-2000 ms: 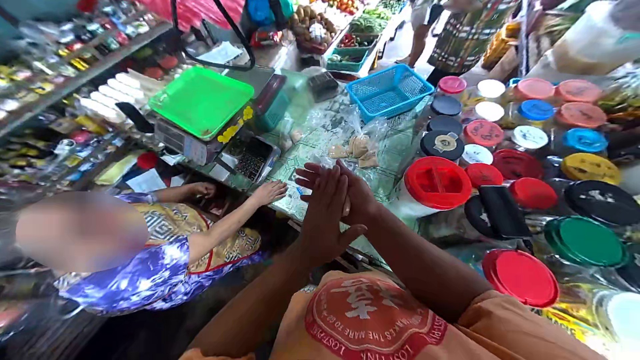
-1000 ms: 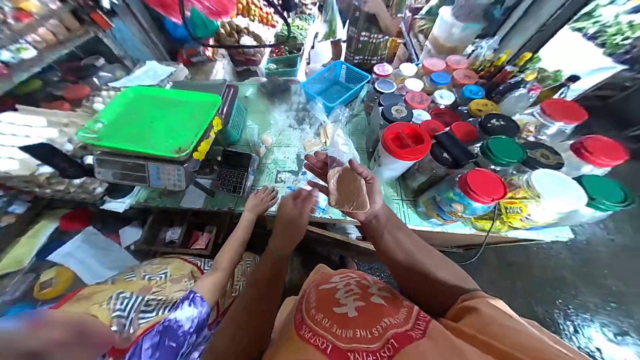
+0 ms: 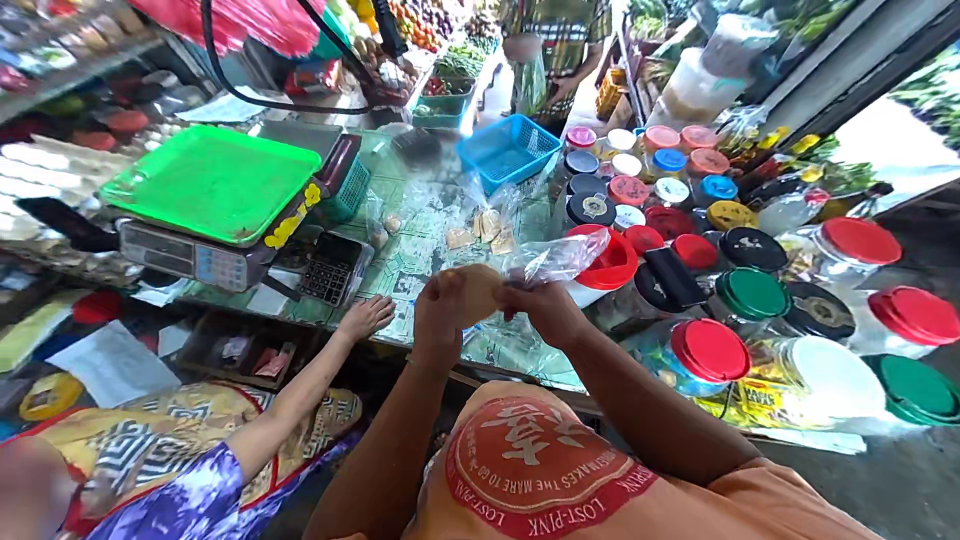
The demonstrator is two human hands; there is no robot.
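Observation:
Between my hands, over the counter's front part, is a flat tan piece [image 3: 480, 295] that looks like a filled small bag or a disc; its exact kind is unclear. My left hand [image 3: 440, 307] pinches its left side. My right hand [image 3: 541, 304] grips a clear plastic bag [image 3: 559, 259] at the tan piece's right edge, and the bag spreads out to the upper right. Just beyond my hands, small bags of tan contents [image 3: 491, 227] lie on the green patterned counter [image 3: 420, 259]. A blue plastic basket [image 3: 510, 154] stands behind them.
At left are a scale with a green tray [image 3: 214, 180] and a calculator [image 3: 330, 270]. Many lidded jars [image 3: 710, 350] crowd the right side. A seated person's hand [image 3: 365, 319] rests on the counter edge to my left. Another person [image 3: 555, 52] stands across the counter.
My hands were together two seconds ago. One second ago the tan piece lay on my right palm; now both hands hold it up, with the clear bag spread at the right. The view has shifted.

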